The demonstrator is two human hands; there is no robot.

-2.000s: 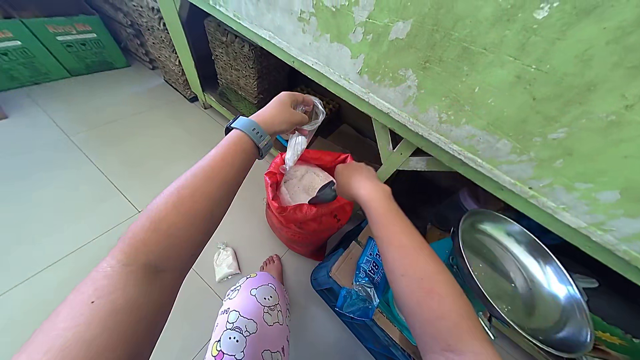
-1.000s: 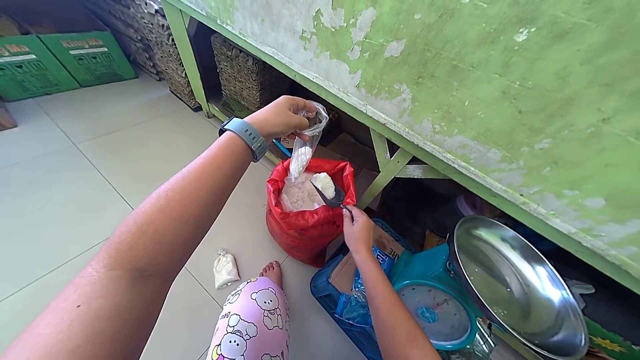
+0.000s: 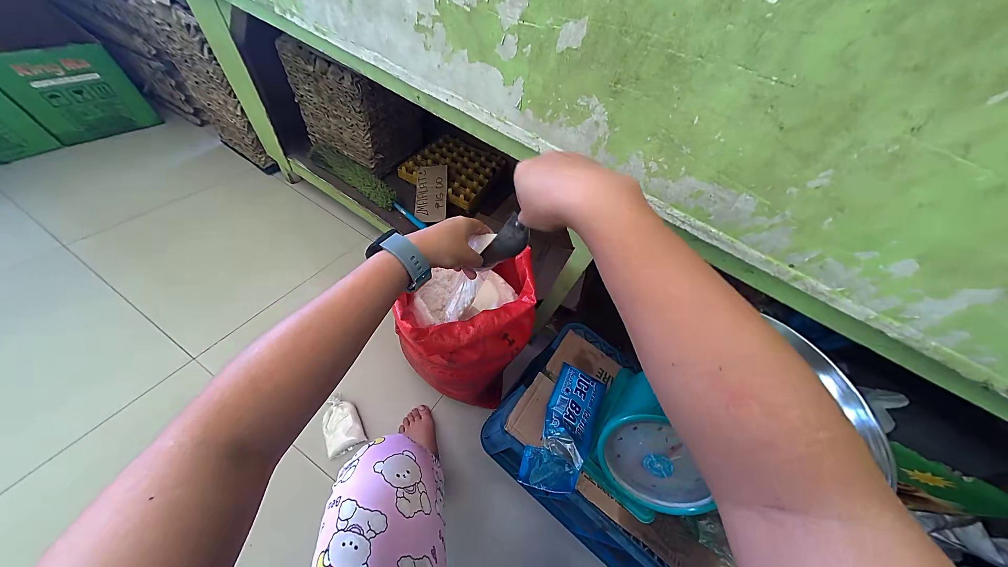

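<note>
A red sack [image 3: 472,346] with its top rolled open stands on the floor, full of a whitish powder [image 3: 437,295]. Over it my left hand [image 3: 457,242], with a watch at the wrist, holds a clear plastic bag [image 3: 463,295] by its mouth; white powder is in the bag. My right hand [image 3: 563,189] is raised above the sack's right side and grips a dark scoop [image 3: 506,241], which is tilted down to the left at the bag's mouth. A filled small plastic bag [image 3: 342,427] lies on the tiles beside my foot.
A blue crate [image 3: 504,449] at the lower right holds cardboard, a blue packet [image 3: 573,405] and a teal scale [image 3: 657,465]. A metal pan [image 3: 858,409] is partly behind my right forearm. A green wooden frame [image 3: 583,260] and a yellow egg tray [image 3: 453,169] are beyond the sack.
My right hand has risen from the powder in the sack, bringing the scoop to the mouth of the bag. My left hand still holds the bag, which now hangs lower over the sack.
</note>
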